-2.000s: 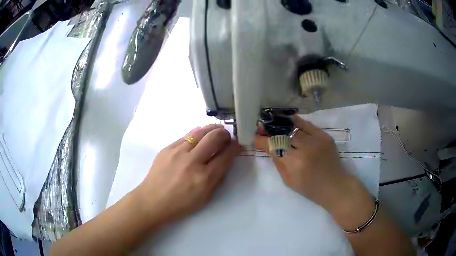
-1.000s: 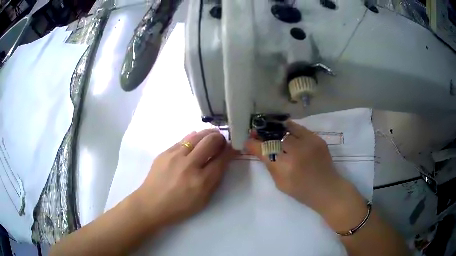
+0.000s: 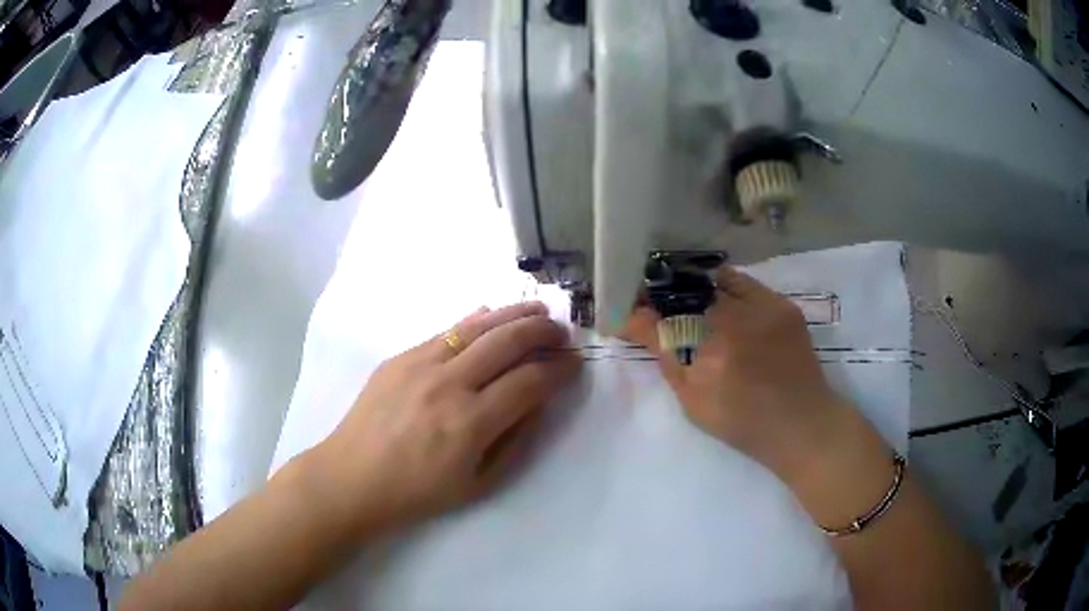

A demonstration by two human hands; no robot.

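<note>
A large white fabric panel (image 3: 573, 477) lies under the sewing machine head (image 3: 633, 143). Dark double topstitching (image 3: 860, 356) runs across it, with a narrow stitched rectangle (image 3: 822, 308) above the line at the right. My left hand (image 3: 466, 382) lies on the panel left of the presser foot (image 3: 582, 304), fingertips close to it. My right hand (image 3: 746, 358) lies on the panel to the right, its fingers partly behind the lower tension knob (image 3: 683, 334). Whether it holds a small tool is hidden. The needle point cannot be made out.
A second white cut piece (image 3: 96, 239) lies at the left beside crinkled silvery covering (image 3: 143, 477). A grey oval in clear plastic (image 3: 364, 119) hangs left of the head. Loose pale thread (image 3: 973, 352) and a small dark metal tool (image 3: 1033, 412) lie at the right.
The camera view has shifted slightly, so the machine appears farther right. My left fingertips sit a little lower and flatter beside the presser foot, and more of the double stitching shows between my hands.
</note>
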